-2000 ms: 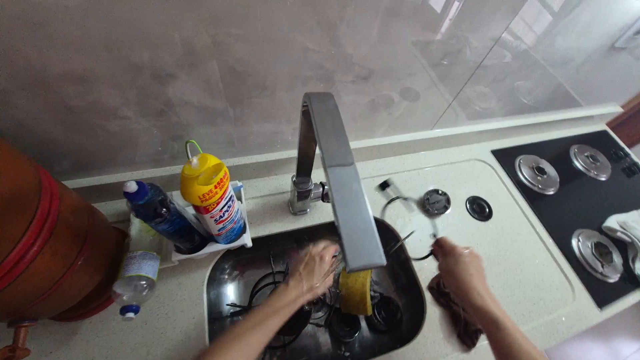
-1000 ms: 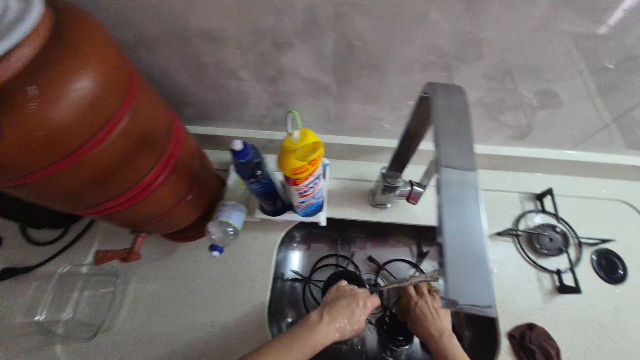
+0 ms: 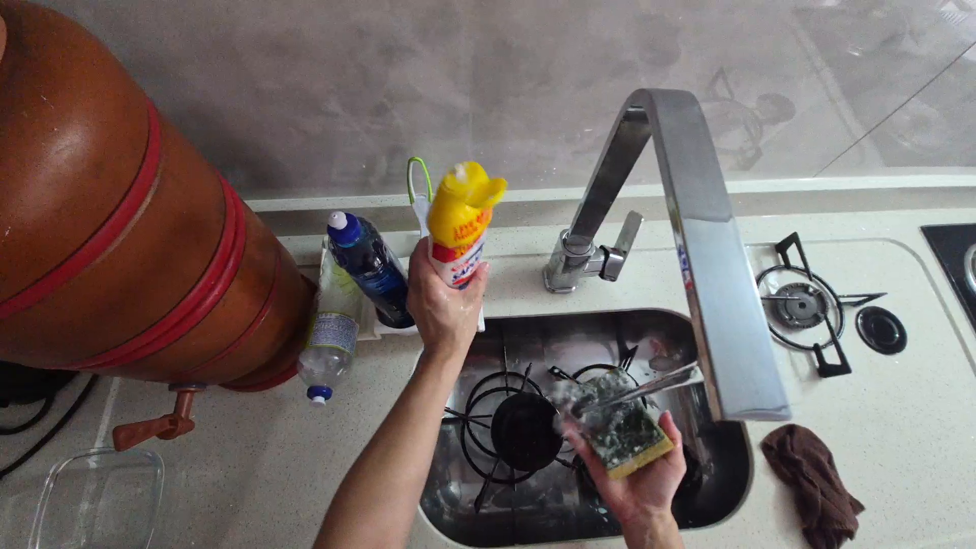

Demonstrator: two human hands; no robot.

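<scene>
My left hand (image 3: 446, 301) is closed around a yellow-and-white cleaner bottle (image 3: 461, 221), held upright above the sink caddy. Over the steel sink (image 3: 534, 335), my right hand (image 3: 637, 488) holds a green-and-yellow scouring sponge (image 3: 625, 427), scouring side up and foamy. A stream of water from the chrome faucet (image 3: 690, 213) falls across it. Black stove grates (image 3: 488, 457) and a dark round burner cap (image 3: 524, 431) lie in the sink, partly hidden by my right hand.
Left of the sink stand a blue detergent bottle (image 3: 370, 267), a clear bottle (image 3: 328, 354) and a clay water filter (image 3: 145, 252). A glass dish (image 3: 99, 503) is at lower left. Right are a grate (image 3: 801, 309), a burner cap (image 3: 881, 330) and a brown cloth (image 3: 812, 484).
My left hand has moved up out of the sink and taken hold of the yellow-and-white bottle, which stood in the caddy. The sponge is now raised in my right hand.
</scene>
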